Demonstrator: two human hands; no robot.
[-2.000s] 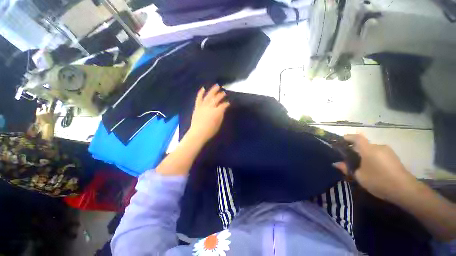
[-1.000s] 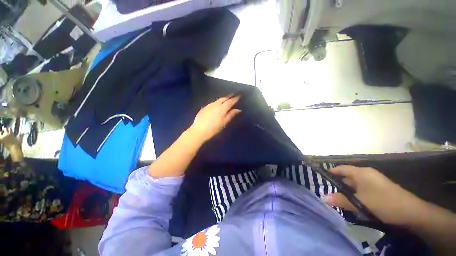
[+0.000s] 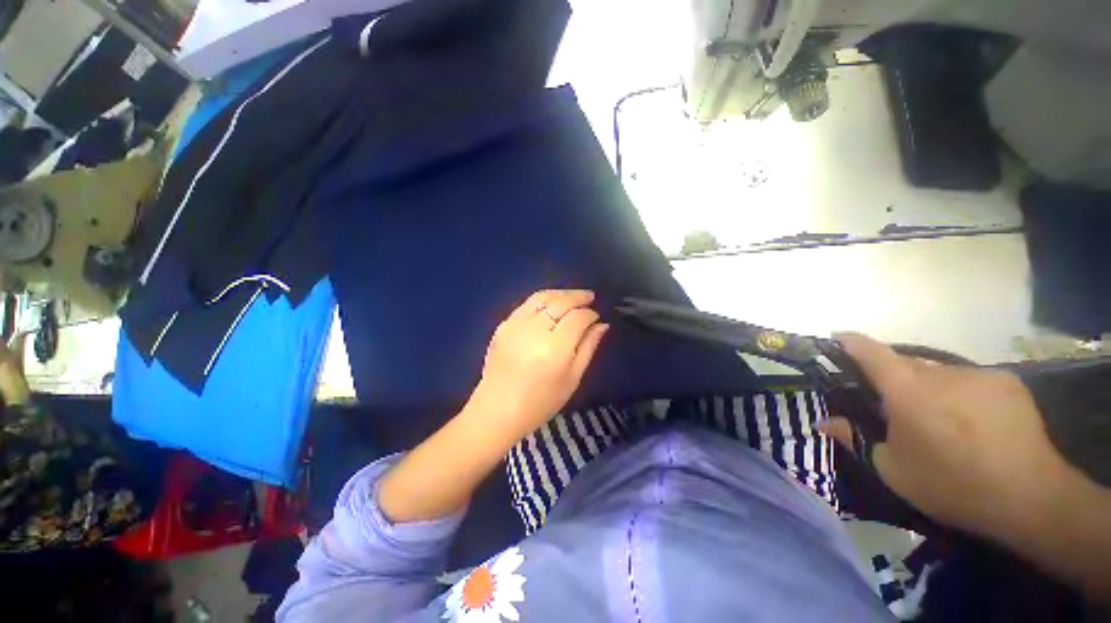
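The navy garment piece (image 3: 451, 243) lies spread on the white table and comes over its front edge toward my lap. My left hand (image 3: 542, 355) is on its lower part, fingers bunched together on the cloth. My right hand (image 3: 944, 426) holds the tailor's shears (image 3: 707, 326) by the black handles. The blades point left across the cloth's right edge, tips just right of my left fingertips. A brass-coloured pivot shows. Whether the cloth lies between the blades is hard to tell. Black pieces with white piping (image 3: 244, 183) lie at the left.
Bright blue folded fabric (image 3: 219, 396) lies under the black pieces. The off-white sewing machine head (image 3: 755, 61) stands at upper right, beside a black object (image 3: 944, 110). A yellowish machine (image 3: 73, 219) is at left. A red stool (image 3: 201, 505) and part of another person (image 3: 61, 475) are at lower left.
The shears have moved from low by my lap up and left over the cloth. My left hand has moved down, its fingers drawn together. The navy piece lies flatter, and the view has shifted.
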